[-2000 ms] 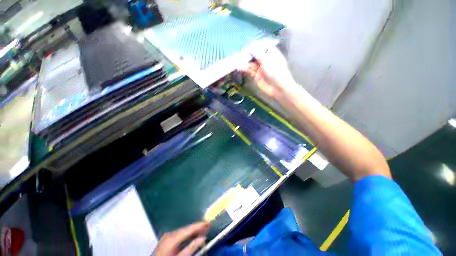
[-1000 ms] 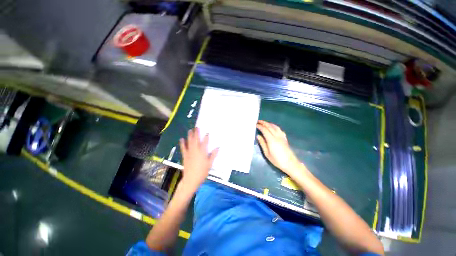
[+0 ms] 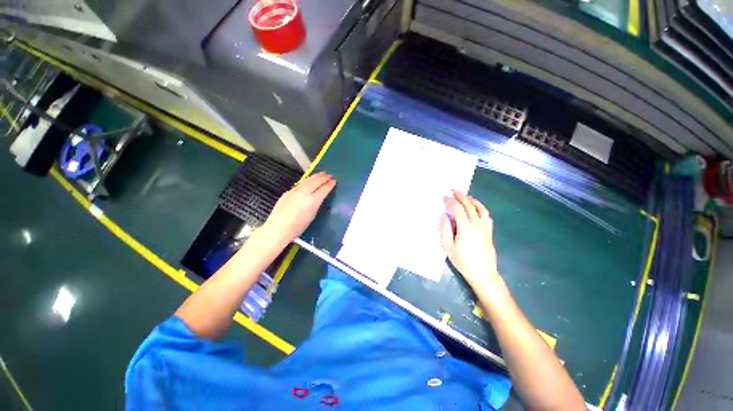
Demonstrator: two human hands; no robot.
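White paper sheets [image 3: 410, 205] lie flat and tilted on the dark green mat; print is too faint to read. My right hand [image 3: 468, 233] is bare and rests at the paper's right edge, fingers curved, thumb apart, nothing visible in it. My left hand [image 3: 305, 202] is bare, left of the paper and apart from it, over the mat's left edge. Its fingers are close together, and what lies under them is hidden.
Bluish clear tubes [image 3: 554, 189] lie behind the paper, with more tubes [image 3: 663, 321] along the right side. Black racks [image 3: 482, 100] stand at the back. A red tape roll [image 3: 277, 26] sits on a grey cabinet [image 3: 241, 88]. A dark bin [image 3: 225, 233] is below left. Yellow pieces [image 3: 546, 339] lie near my right forearm.
The view has swung from the stacked trays to the bench, then shifted slightly. My left hand has moved off the paper to the left edge; my right hand stays by the paper's right edge.
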